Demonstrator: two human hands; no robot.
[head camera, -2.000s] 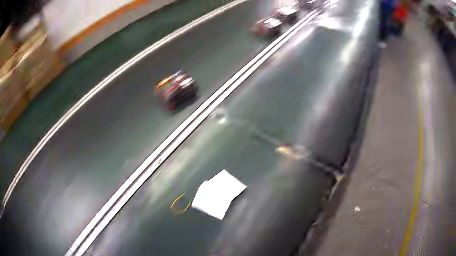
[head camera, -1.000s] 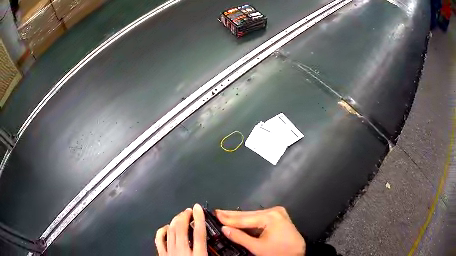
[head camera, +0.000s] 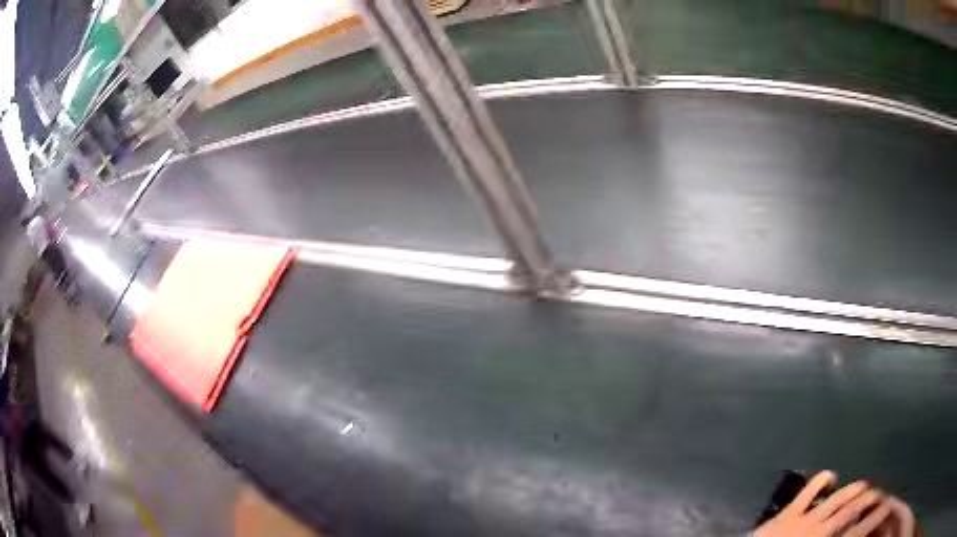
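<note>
My left hand (head camera: 829, 512) is at the bottom right edge, cut off by the frame and slightly blurred. Its fingers are bent over a dark box (head camera: 781, 496), of which a black corner shows to the left of the fingers. The rest of the box is hidden. Skin at the right side of these fingers may belong to my right hand, but I cannot tell the two apart there.
A red mat (head camera: 205, 304) lies on the green bench (head camera: 462, 388) at the left. A metal post (head camera: 472, 147) rises from the rail beside the belt (head camera: 735, 189). A brown object (head camera: 268, 516) is at the bottom edge. The floor shows at lower left.
The view has swung left along the bench. The white papers, yellow band and box on the belt have left the picture. My hands have shifted to the bottom right corner.
</note>
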